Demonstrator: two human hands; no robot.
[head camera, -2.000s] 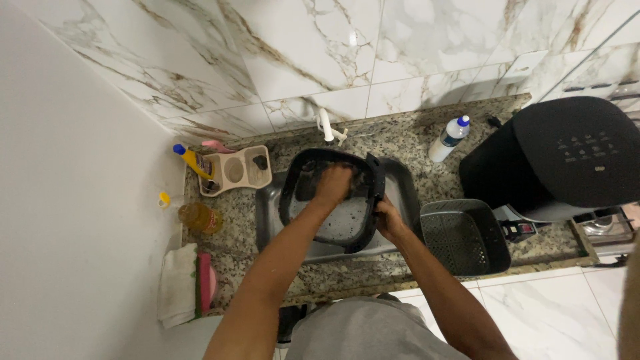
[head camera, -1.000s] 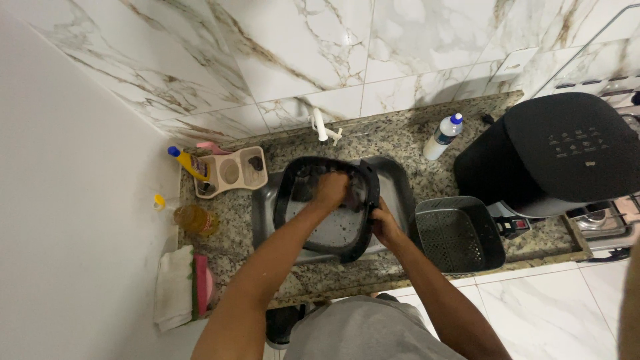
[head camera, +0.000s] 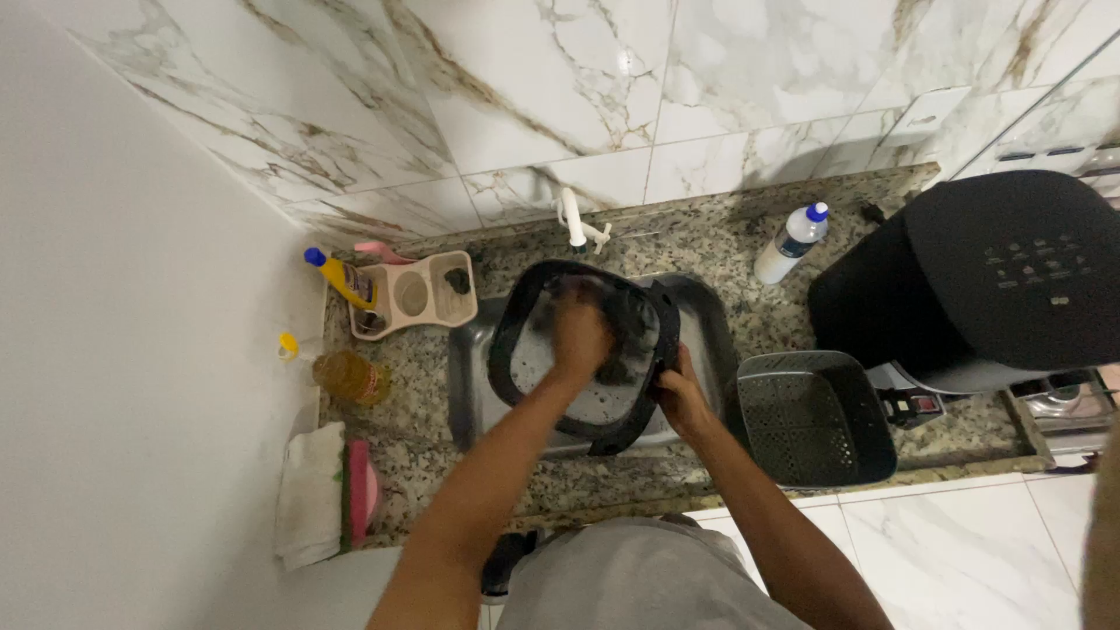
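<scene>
A black air fryer drawer (head camera: 512, 363) lies tilted over the stainless steel sink (head camera: 713, 337), its wet inside facing up. My right hand (head camera: 685, 398) grips the drawer's right rim from outside, with the thumb at the edge. Inside the drawer is my left hand (head camera: 577, 337), blurred, near the far inner wall; whether it holds anything is hidden. A white faucet (head camera: 571, 219) stands behind the sink, just beyond the drawer's far rim. The perforated basket (head camera: 809, 420) with its handle rests on the counter right of the sink.
A black air fryer (head camera: 1006, 271) and a blue-capped bottle (head camera: 792, 245) stand at right. On the left are a beige sponge holder (head camera: 416, 297), a yellow bottle (head camera: 346, 278), a bottle of yellow liquid (head camera: 350, 378), a white cloth (head camera: 312, 494) and a pink item (head camera: 359, 494) by the wall.
My left hand has shifted a little within the drawer, near its far inner side. My right hand stays at the right rim.
</scene>
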